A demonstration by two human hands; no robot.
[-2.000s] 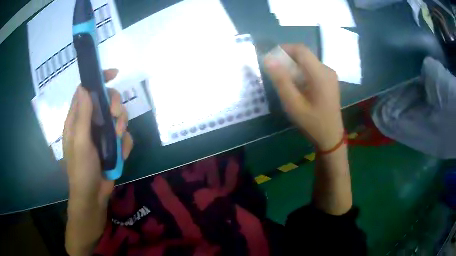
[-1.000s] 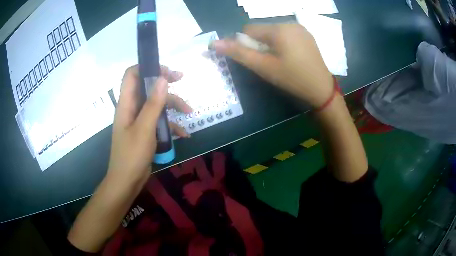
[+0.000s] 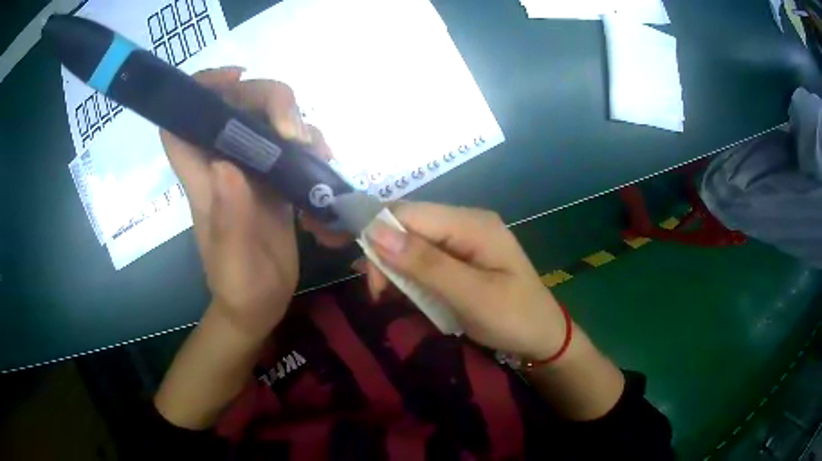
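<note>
My left hand [image 3: 243,216] holds the black handheld device [image 3: 185,112], tilted, with its blue band and one end at the upper left. A grey text label [image 3: 248,145] and a round symbol label [image 3: 321,194] show on its face. My right hand [image 3: 478,270], with a red bracelet, holds the blade by its pale grip [image 3: 416,286]. The blade's dark flat tip [image 3: 357,211] is at the device's lower right end, beside the round label. That end of the device is hidden behind the blade and my right fingers.
The round symbol sheet [image 3: 437,165] lies behind the hands. The frame-label sheet [image 3: 185,45] and a text label sheet [image 3: 122,225] are at the left. Blank papers [image 3: 644,76] lie upper right. A person's grey sleeve or clothing [image 3: 762,194] is at the right edge.
The device has turned from upright to a slant across the sheets, with its labelled face showing. My right hand has come down from the round symbol sheet, bringing the blade to the device.
</note>
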